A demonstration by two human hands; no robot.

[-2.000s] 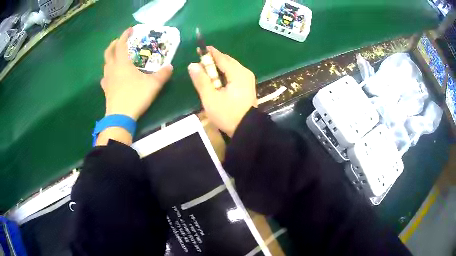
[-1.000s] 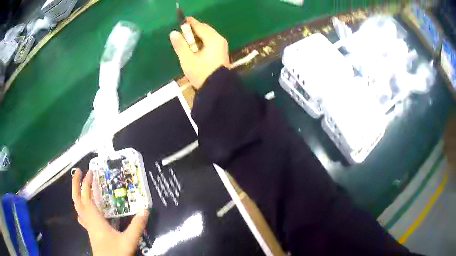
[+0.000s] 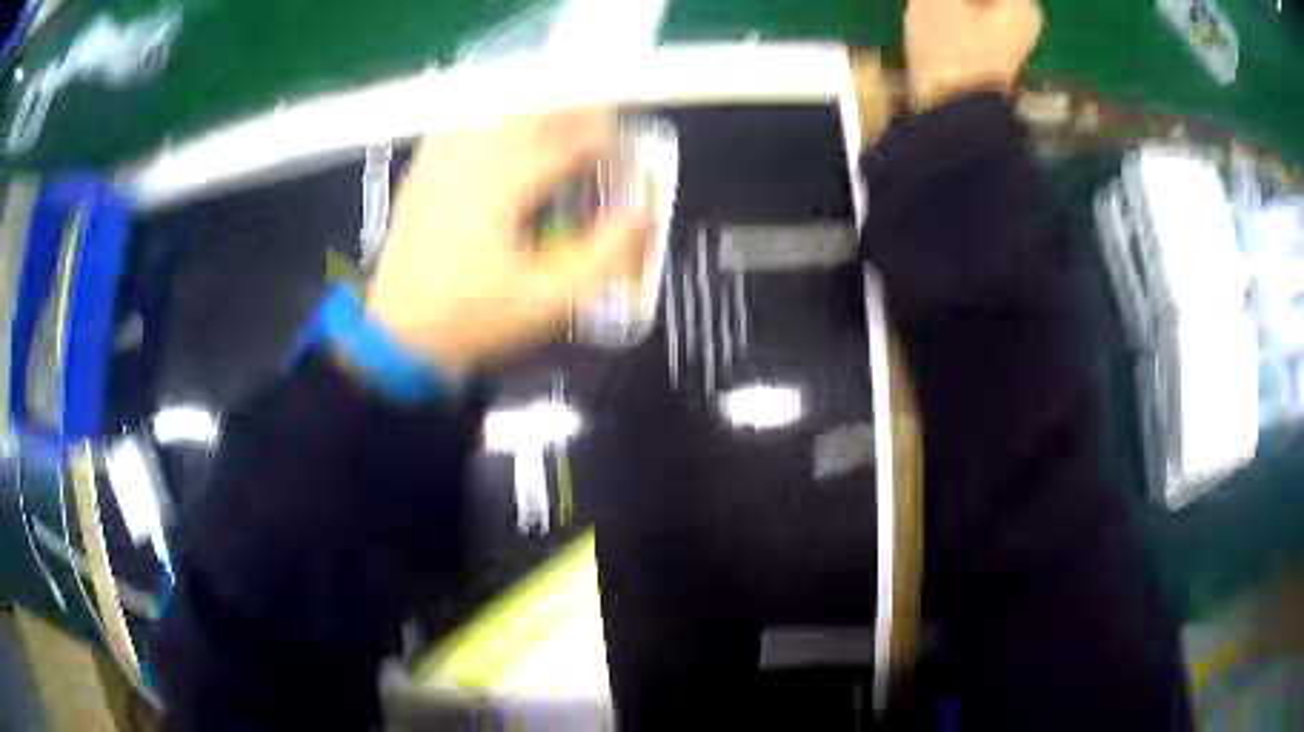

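Observation:
A white power-strip housing lies on the glossy black printed board, blurred and partly covered. My left hand, with a blue wristband, is over its left side, thumb and fingers across it. Blur hides whether they grip it. A dark patch of the inside shows between thumb and fingers. My right hand is at the top edge over the green belt, curled and cut off by the frame. No tool can be made out in it. A pale, blurred strip, likely the bagged cord, lies above the housing.
A blue bin stands at the left. Stacked white covers and clear bags are at the right. Another blurred pale unit is on the belt at top right. Clear plastic lies on the belt at top left.
The view has shifted, with the housing now higher and further right in it. My left hand reaches further over the housing. The tool seen earlier in my right hand no longer shows.

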